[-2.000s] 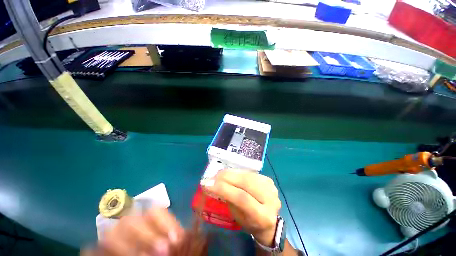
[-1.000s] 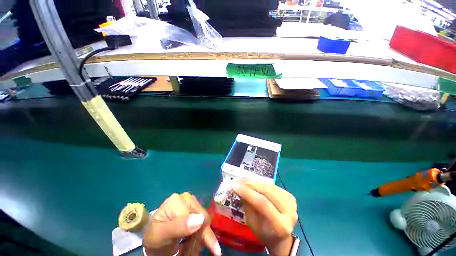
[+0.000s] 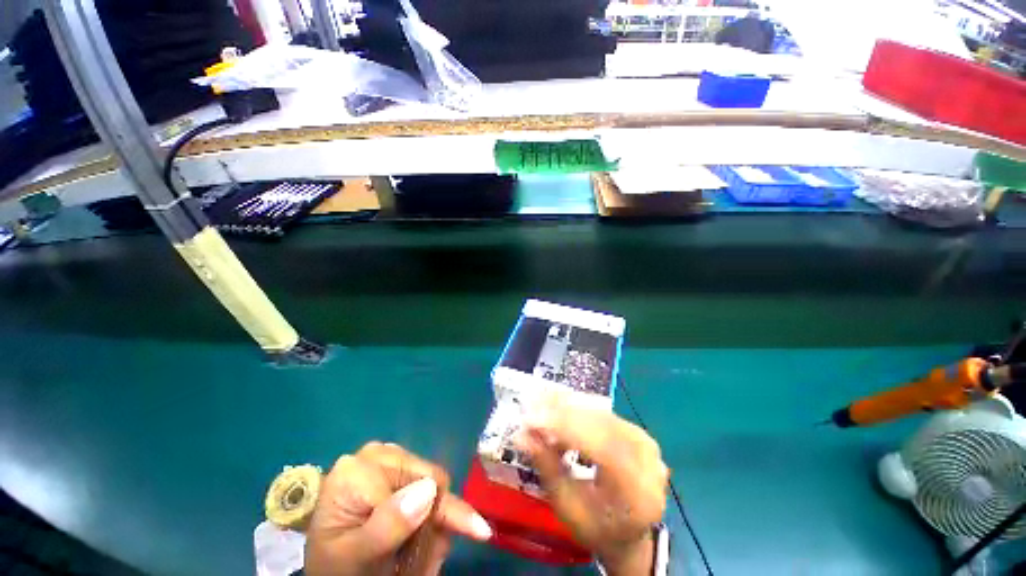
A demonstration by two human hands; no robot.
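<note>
The white-and-blue screw feeder (image 3: 559, 358) stands on the green bench, with tiny specks heaped under its dark top. A red base (image 3: 520, 520) lies under and in front of it. My right hand (image 3: 602, 473) is at the feeder's front, blurred, fingers bent over the metal mechanism (image 3: 509, 450); whether it holds a tiny part cannot be told. My left hand (image 3: 388, 512) is left of the red base, fingers curled with thumb and forefinger near each other; its grip is hidden.
A tape roll (image 3: 295, 495) stands on a white card (image 3: 279, 549) at the left. A taped metal post (image 3: 239, 290) rises at the left. An orange screwdriver (image 3: 914, 394) and a pale fan (image 3: 970, 470) are at the right. A thin black cord (image 3: 689, 529) runs beside the feeder.
My left hand has come up from a low blur and now covers much of the white card. My right hand stays at the feeder's front, its fingers shifting. The camera view has tilted.
</note>
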